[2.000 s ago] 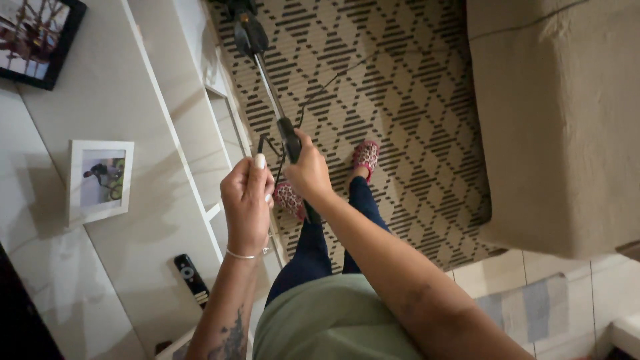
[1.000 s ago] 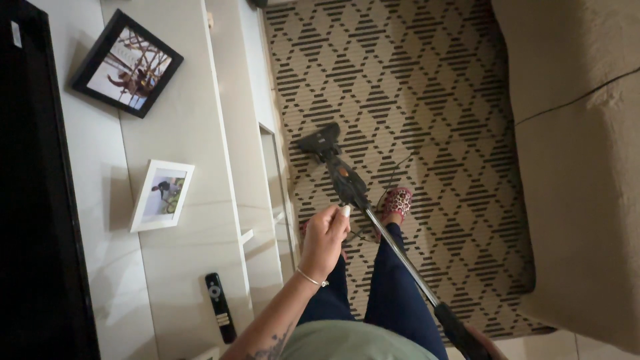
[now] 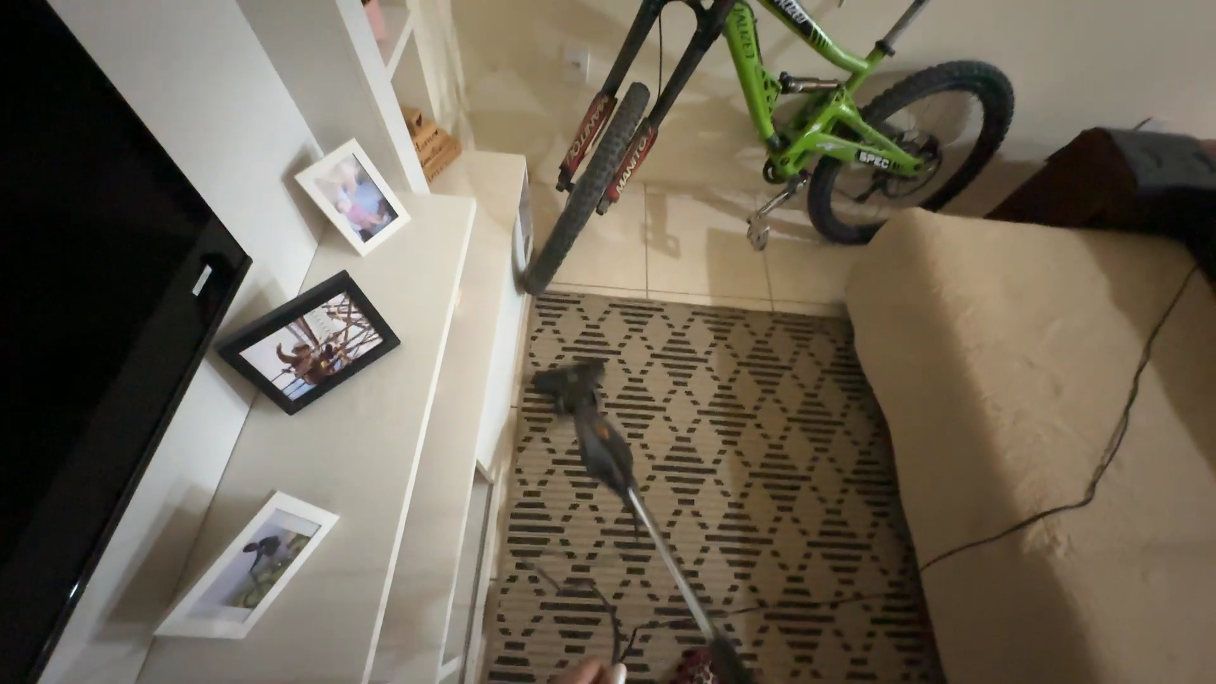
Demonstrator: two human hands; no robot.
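Observation:
A stick vacuum cleaner (image 3: 603, 446) with a dark body and a metal tube slants across the patterned rug (image 3: 741, 427), its floor head resting near the rug's left edge. Its dark handle runs out of the bottom of the view, and my right hand is not seen there. At the bottom edge only the fingertips of my left hand (image 3: 594, 673) show, beside the thin black power cord (image 3: 613, 617); whether they grip it is unclear. The cord crosses the rug to the right. A patterned shoe (image 3: 695, 667) shows by the handle.
Along the left runs a white TV cabinet (image 3: 380, 418) with several framed photos, beside a television (image 3: 85, 285). A green mountain bike (image 3: 798, 123) leans at the far wall. On the right stands a couch with a beige cover (image 3: 997, 427), the cord lying over it.
The view has swung up toward the bicycle. Two seconds ago both hands were together at the vacuum's handle; one second ago they were apart. The floor head now lies farther along the rug.

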